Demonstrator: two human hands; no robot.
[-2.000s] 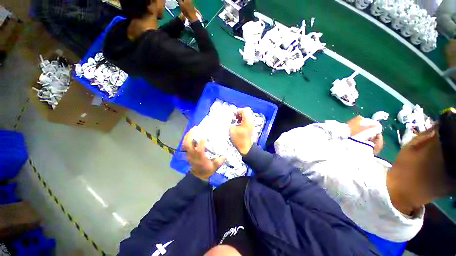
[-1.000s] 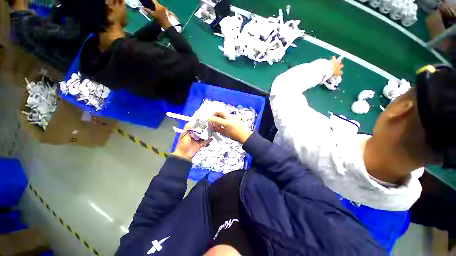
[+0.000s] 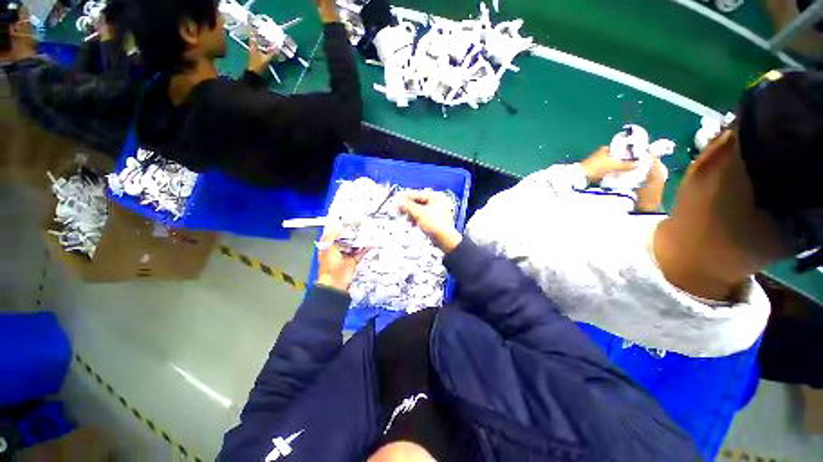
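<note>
A blue plastic crate [image 3: 460, 180] stands in front of me, filled with a jumble of small white plastic parts [image 3: 397, 275]. My left hand [image 3: 336, 263] is over the crate's left side and holds a white camera body [image 3: 346, 235]. A straight white antenna [image 3: 304, 223] sticks out from it to the left, past the crate wall. My right hand [image 3: 428, 217] is over the crate's upper right part, its fingers close together. A thin dark line, maybe a wire, shows between the hands. Whether the right fingers grip it is too blurred to tell.
A person in white [image 3: 614, 262] sits at my right with both hands on a white unit. A person in black [image 3: 248, 126] sits ahead left. White units are heaped on the green bench [image 3: 559, 108]. A brown carton [image 3: 149, 257] and another blue crate [image 3: 221, 203] stand left.
My right hand has moved right, away from the white body that my left hand still holds. The person in white has drawn the reaching arm back and now holds a white unit in both hands.
</note>
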